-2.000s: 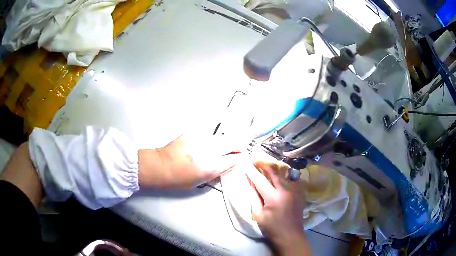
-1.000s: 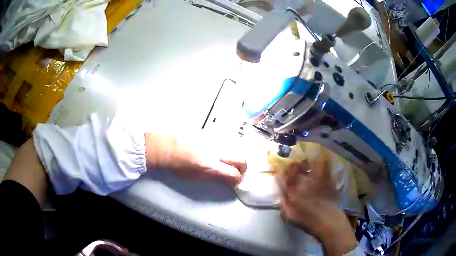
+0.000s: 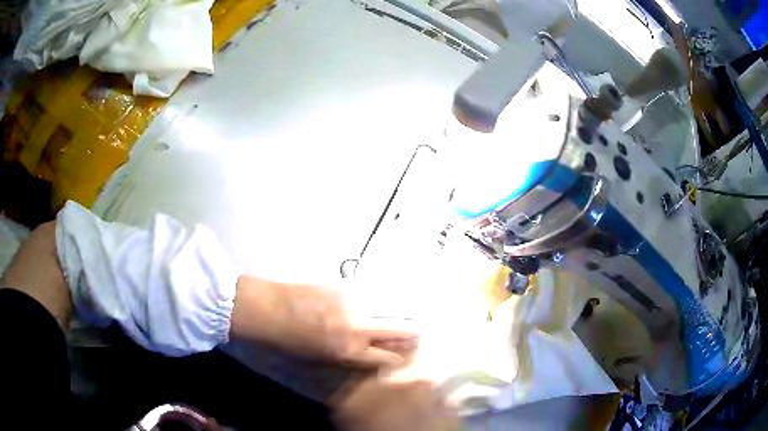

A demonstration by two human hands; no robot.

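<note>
The cream cloth garment piece [image 3: 552, 332] lies right of and below the needle area, under the sewing machine head [image 3: 539, 194], partly washed out by the lamp. My left hand [image 3: 324, 328] lies on the table's near part, its fingers at the washed-out left edge of the cloth. My right hand [image 3: 396, 404] is blurred and sits just below my left hand at the near edge. What either hand's fingers hold cannot be made out. The presser foot area [image 3: 484, 240] shows small shiny parts.
The white machine table [image 3: 286, 76] carries a dark slide plate outline left of the needle. A crumpled white cloth pile [image 3: 147, 38] lies on a shiny yellow-brown taped package [image 3: 72, 126] at upper left. The grey lamp [image 3: 497, 80] hangs above the head.
My right hand has moved left from the cloth beside the needle to below my left hand. My left hand is slightly lower. The cloth is spread more toward the near edge.
</note>
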